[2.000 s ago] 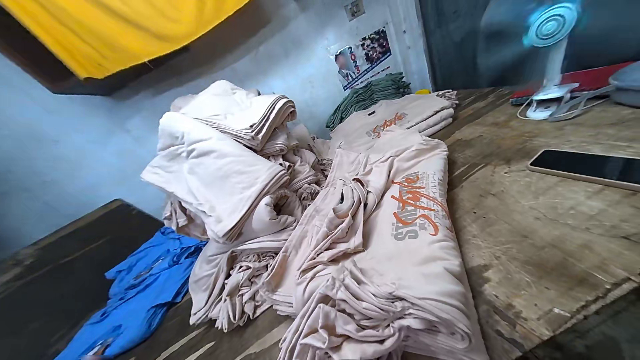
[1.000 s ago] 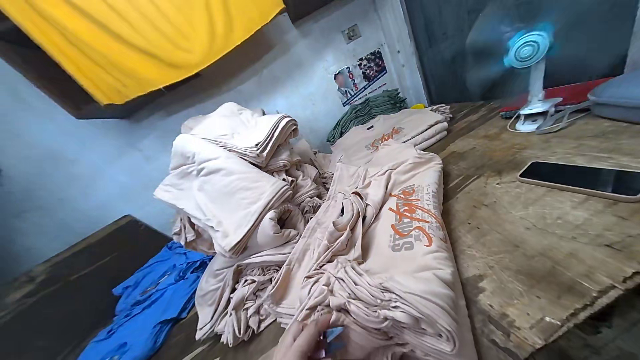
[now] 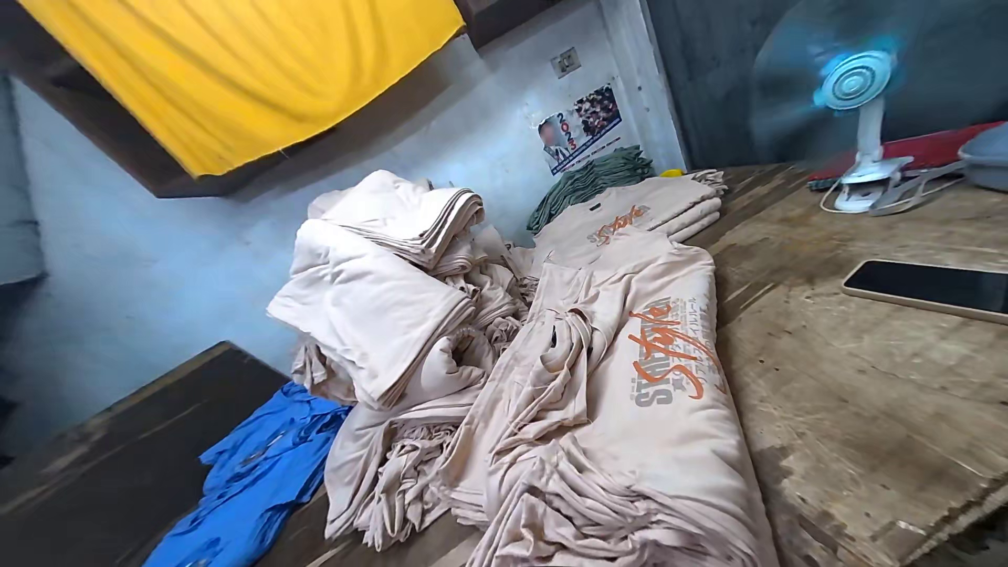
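Observation:
Neither of my hands is in the frame of now. A thick stack of beige printed T-shirts (image 3: 677, 441) lies at the centre and runs to the bottom edge, its near side bunched in many layers. Against its left side leans a tall heap of beige garments, topped by folded plain beige cloth (image 3: 370, 291). Behind the stack lie more beige printed shirts (image 3: 606, 209), with a pile of dark green garments (image 3: 587, 185) beyond them by the wall. Blue garments (image 3: 260, 465) are spread at the lower left.
On the wooden table (image 3: 858, 402) at the right lies a smartphone (image 3: 929, 287). A white clip fan (image 3: 858, 126) stands behind it, near a red item (image 3: 929, 150) and a grey plastic container (image 3: 984, 157). Yellow cloth (image 3: 260, 71) hangs over a dark ledge at the upper left.
A hand that touched the lower front of the beige stack one second ago is out of view now. The garments have not plainly moved.

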